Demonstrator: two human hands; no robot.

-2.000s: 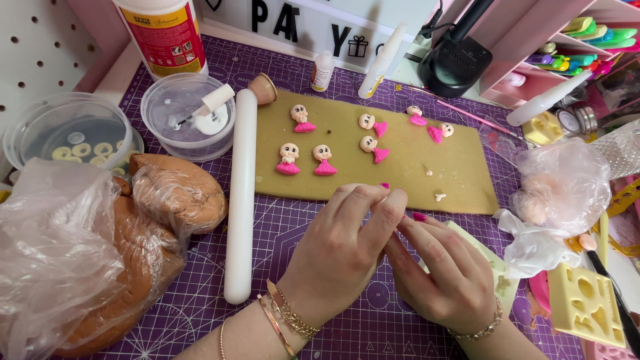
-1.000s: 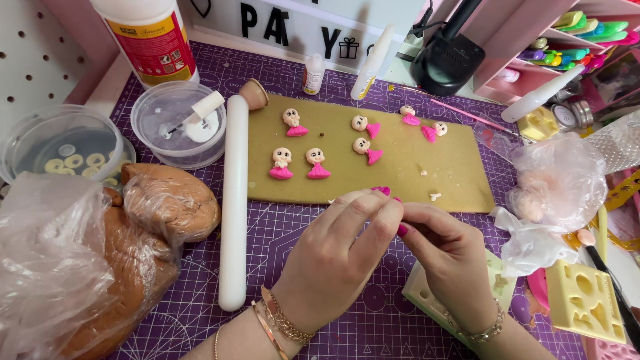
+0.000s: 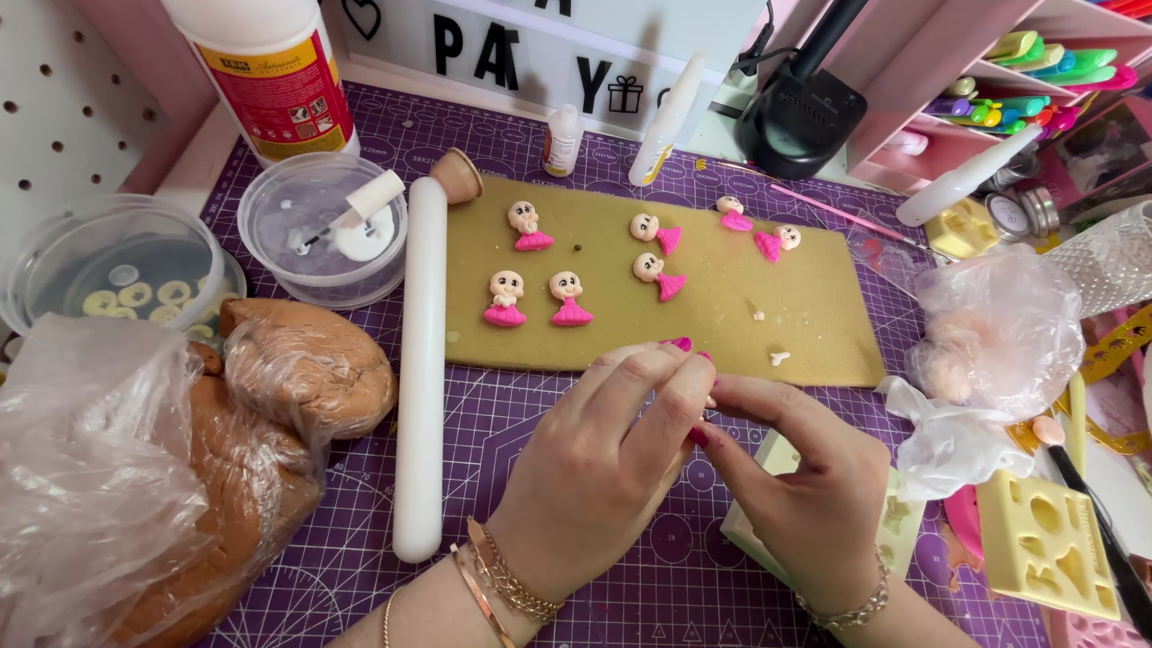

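My left hand [image 3: 612, 450] and my right hand [image 3: 801, 477] meet at the fingertips over the purple cutting mat [image 3: 342, 576]. A small light clay piece [image 3: 710, 401] shows between the right thumb and forefinger; the left fingers hide the rest, and what the left hand pinches cannot be told. Behind the hands, on an olive-green foam sheet [image 3: 630, 346], lie several small clay dolls with bald heads and pink skirts, one of them a doll [image 3: 571, 299] near the front. Two tiny skin-toned clay bits lie further right, one a forked piece [image 3: 779, 358]. A pale silicone mold [image 3: 756, 531] is partly under the right hand.
A white rolling pin [image 3: 420, 378] lies left of the sheet. Beyond it are a glue tub with a brush [image 3: 315, 270], a glue bottle [image 3: 270, 81] and wrapped brown clay [image 3: 306, 369]. At the right are wrapped pale clay [image 3: 990, 333] and a yellow mold [image 3: 1048, 540]. A black stand [image 3: 801, 117] stands behind.
Two seconds ago my right hand lay flatter, with its fingers against the left ones; now it is turned, with its thumb and forefinger pinching. The dolls have stayed in place.
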